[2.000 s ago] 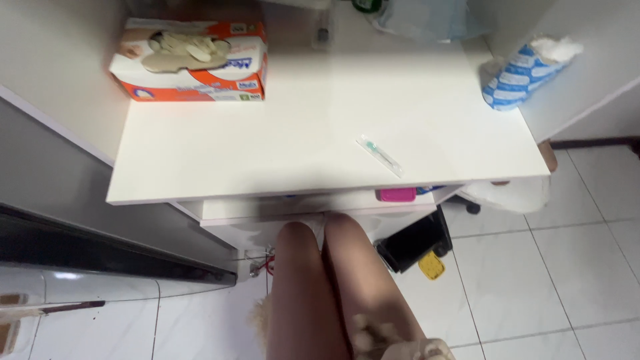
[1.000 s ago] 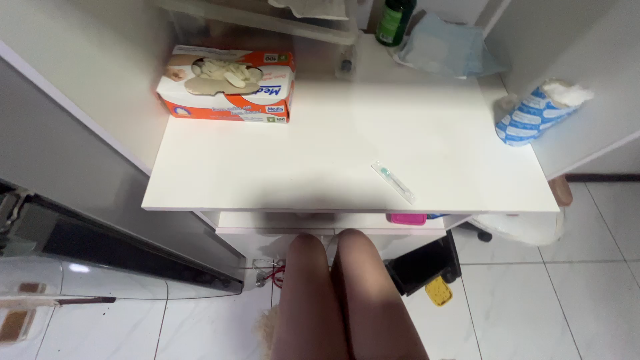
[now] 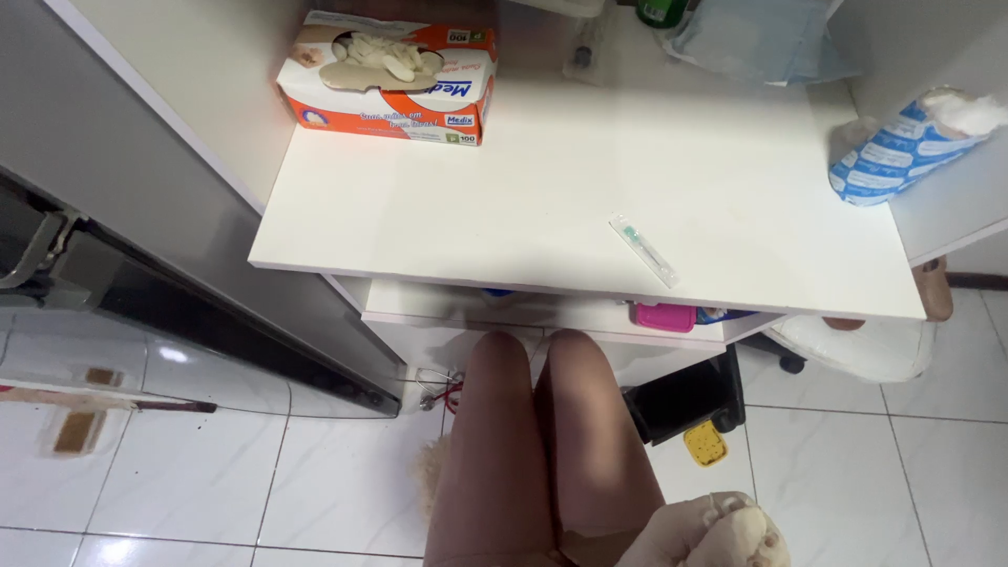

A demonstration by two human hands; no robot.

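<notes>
My right hand (image 3: 705, 531), in a cream latex glove, is at the bottom edge beside my thigh. Its fingers look curled; whether they hold anything cannot be told. My left hand is out of view. A wrapped hypodermic needle with a green hub (image 3: 646, 250) lies slantwise on the white shelf (image 3: 504, 197), near its front edge. At the back left of the shelf stands an orange and white glove box (image 3: 386, 79), with cream gloves showing in its opening. A blue and white roll of cotton wool (image 3: 890, 153) leans at the right side.
A green bottle (image 3: 660, 9), pale blue sheets (image 3: 748, 39) and a clear packet (image 3: 584, 55) are at the back. Below the shelf are a pink case (image 3: 665, 316) and my knees. A yellow sponge-like item (image 3: 705, 442) lies on the tiled floor near a black object (image 3: 689, 394).
The gloved hand, out of view one second ago, shows at the bottom again, as it did two seconds ago. The wrapped needle and glove box have stayed in place on the shelf.
</notes>
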